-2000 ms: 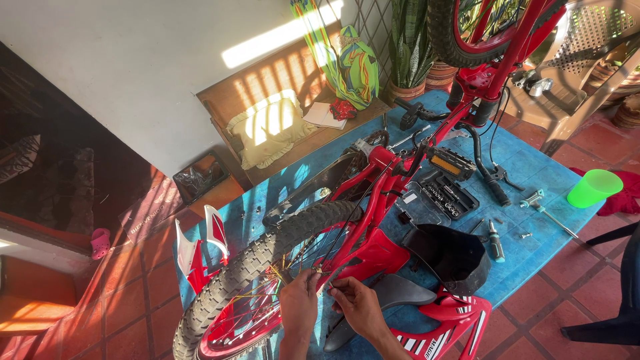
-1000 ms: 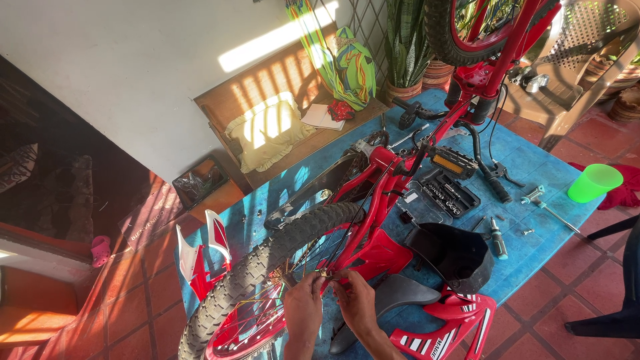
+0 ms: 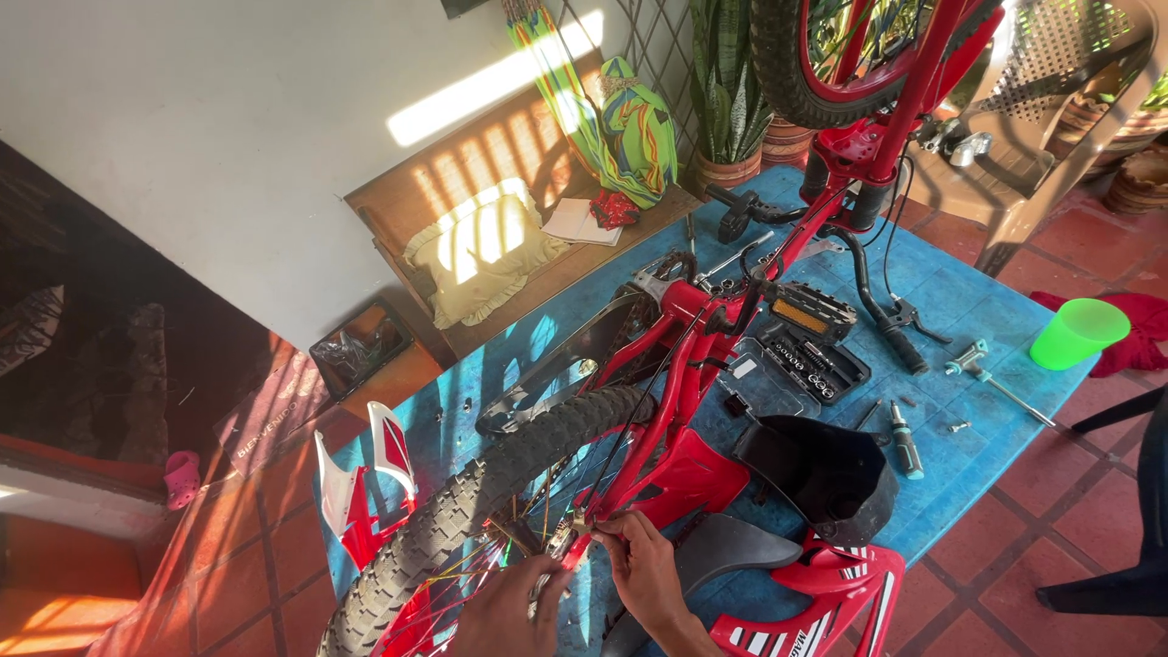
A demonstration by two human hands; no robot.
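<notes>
A red bicycle frame (image 3: 680, 401) stands upside down on a blue table (image 3: 985, 301). Its knobby tire (image 3: 484, 488) and spokes lie at the lower left of the view. My left hand (image 3: 516, 602) is closed around a small metal piece (image 3: 538, 593) beside the spokes; which tool or part it is cannot be told. Just right of it, my right hand (image 3: 639, 570) has thumb and fingers pinched at the end of the frame tube, by the wheel axle. What lies between those fingertips is hidden.
Near the frame lie a socket set case (image 3: 808, 360), a screwdriver (image 3: 905, 443), a black plastic fender (image 3: 826, 474), a dark bicycle seat (image 3: 730, 552) and red fairings (image 3: 821, 593). A green cup (image 3: 1079, 334) stands at the right corner. A wooden bench (image 3: 538, 246) adjoins the table.
My left hand has moved down and left from the axle area, with the metal piece now showing in it. My right hand stays by the frame end.
</notes>
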